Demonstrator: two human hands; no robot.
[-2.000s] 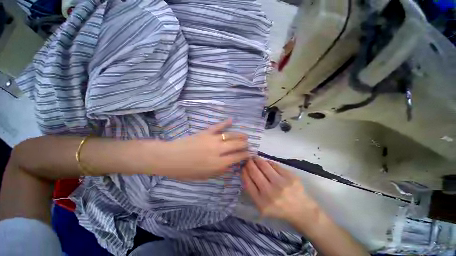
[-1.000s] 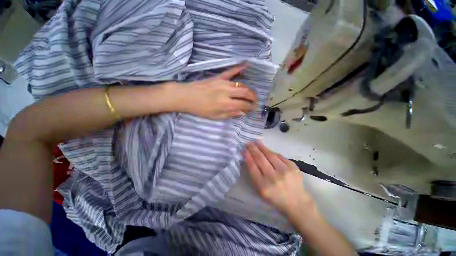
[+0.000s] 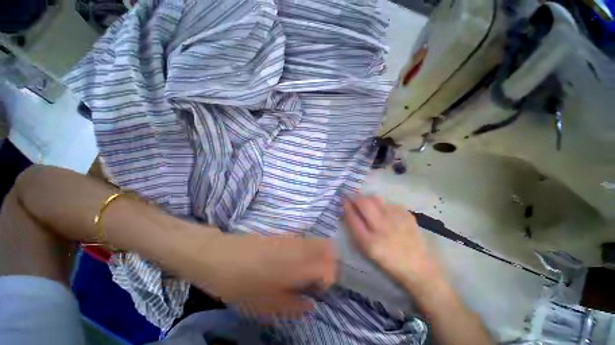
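Observation:
The striped white-grey cloth (image 3: 297,168) lies bunched left of the needle area, its right edge running up to the dark presser foot (image 3: 383,152). My right hand (image 3: 384,236) is right of the cloth's lower edge, fingertips on or beside the fabric edge below the presser foot. My left hand (image 3: 286,269) is blurred, low over the near edge of the cloth, with its fingers curled; whether it grips cloth is hidden. The cream sewing machine head (image 3: 458,60) stands at the right.
The pale machine bed (image 3: 458,195) has a long dark gap running to the lower right. More striped cloth (image 3: 350,320) hangs at the lap. A blue bin (image 3: 108,303) with a bit of red (image 3: 98,252) above it is at lower left. Another machine part (image 3: 40,77) is at upper left.
My left hand has moved from the upper cloth down towards the lap. The lower cloth corner has drawn up and away from the near side. My right hand stays near the edge.

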